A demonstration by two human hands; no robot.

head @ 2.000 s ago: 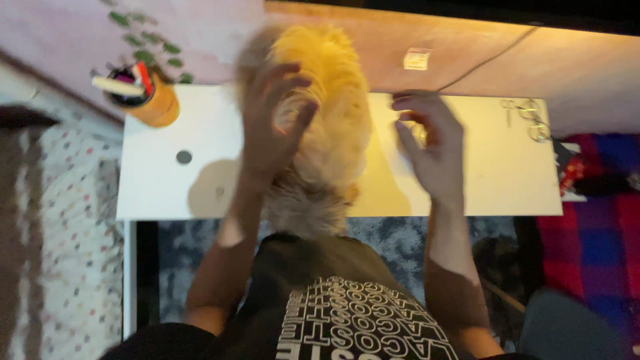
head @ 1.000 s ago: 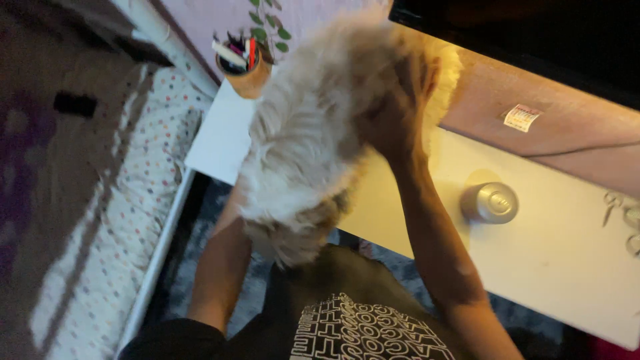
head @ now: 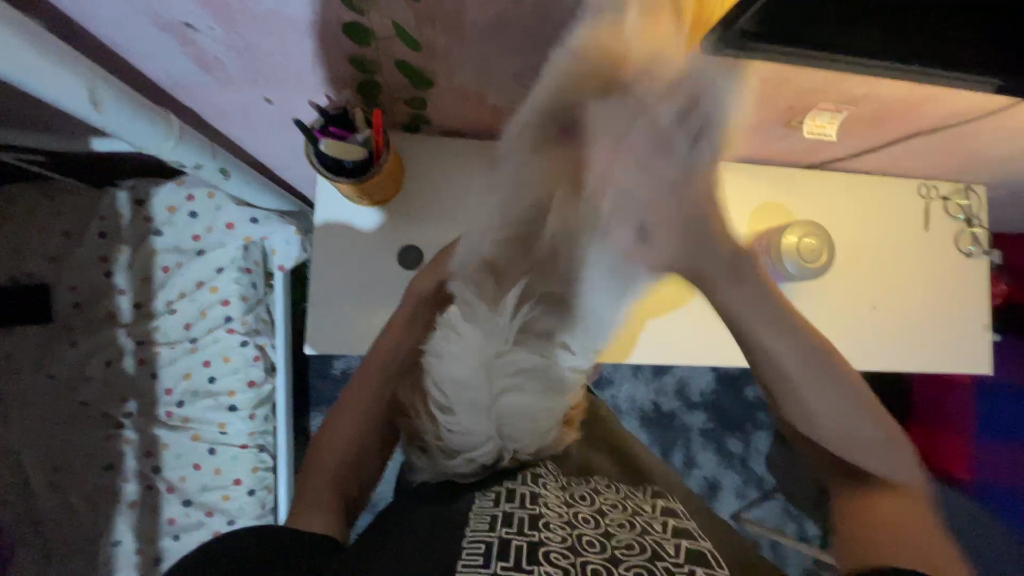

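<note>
A long-haired white and tan dog (head: 496, 384) is between my arms, close to my chest and over the white desk. Its upper part is badly blurred. My right hand (head: 656, 192), also blurred, is against the fur of its body on the right. Fur hides most of my left hand; that forearm runs up along the dog's left side. A metal can (head: 804, 250) stands on the desk, right of the dog and beside my right forearm.
An orange-brown cup (head: 370, 182) of pens is at the desk's (head: 880, 328) back left. Scissors (head: 928, 206) and eyeglasses (head: 966, 220) lie at the far right. A black screen-like panel (head: 872, 40) overhangs the back. A dotted bed cover (head: 208, 376) is on the left.
Two seconds ago my right hand was apart from the dog, over the desk to its right; now it is against the dog. The dog has shifted position between my arms.
</note>
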